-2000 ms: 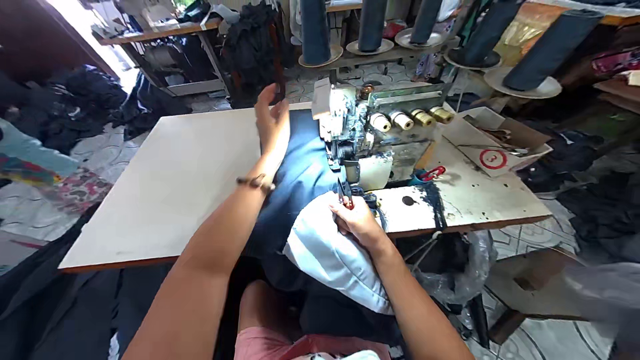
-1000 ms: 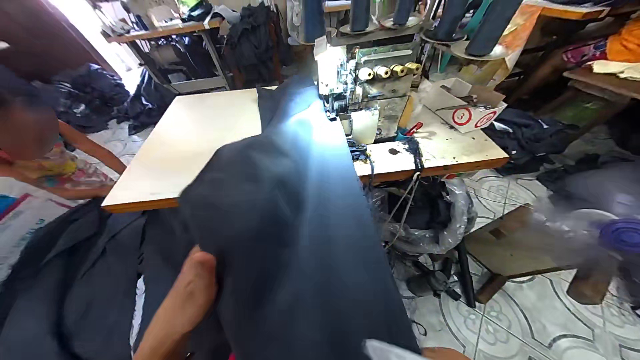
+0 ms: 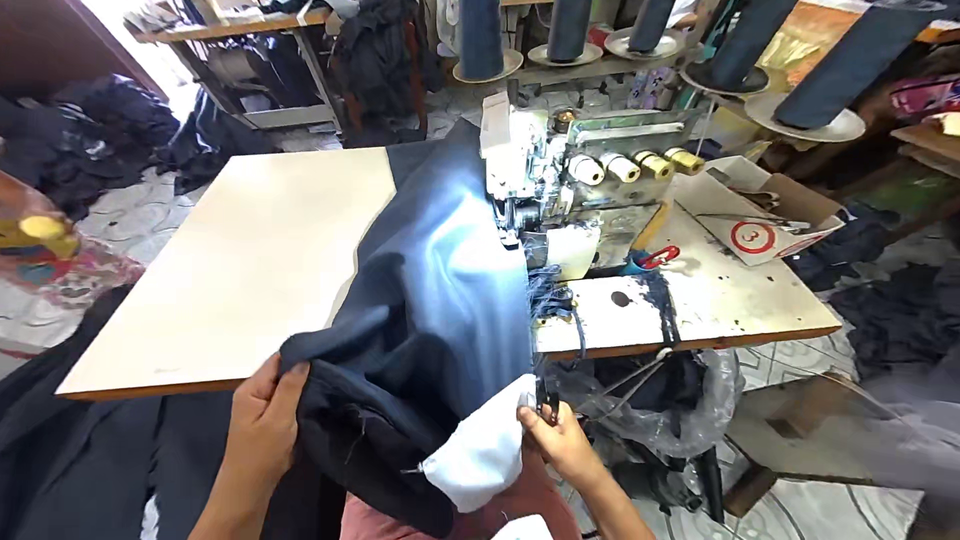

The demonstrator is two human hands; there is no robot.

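Dark blue fabric (image 3: 457, 277) lies over the front of the table, its right edge running along the needle area of an overlock sewing machine (image 3: 585, 180). My left hand (image 3: 266, 416) grips a folded edge of this fabric at the table's front edge. A white fabric piece (image 3: 484, 450) hangs at the lower end of the dark fabric. My right hand (image 3: 559, 439) pinches the upper right of the white piece, and a small dark tool, perhaps thread snips (image 3: 550, 401), is in the same hand. The machine's lamp lights the cloth.
The pale tabletop (image 3: 262, 247) extends left. Right of the machine are a cardboard box (image 3: 757, 217) and red-handled scissors (image 3: 660, 257). Thread cones (image 3: 480, 37) stand behind. A plastic bag (image 3: 675, 405) hangs below, near a wooden stool (image 3: 802, 427). Part of a person (image 3: 52, 247) shows at left.
The dark fabric, raised and spread across the view a second ago, now lies lower on the table. My left hand has moved up to the table's front edge, and my right hand is back in full view.
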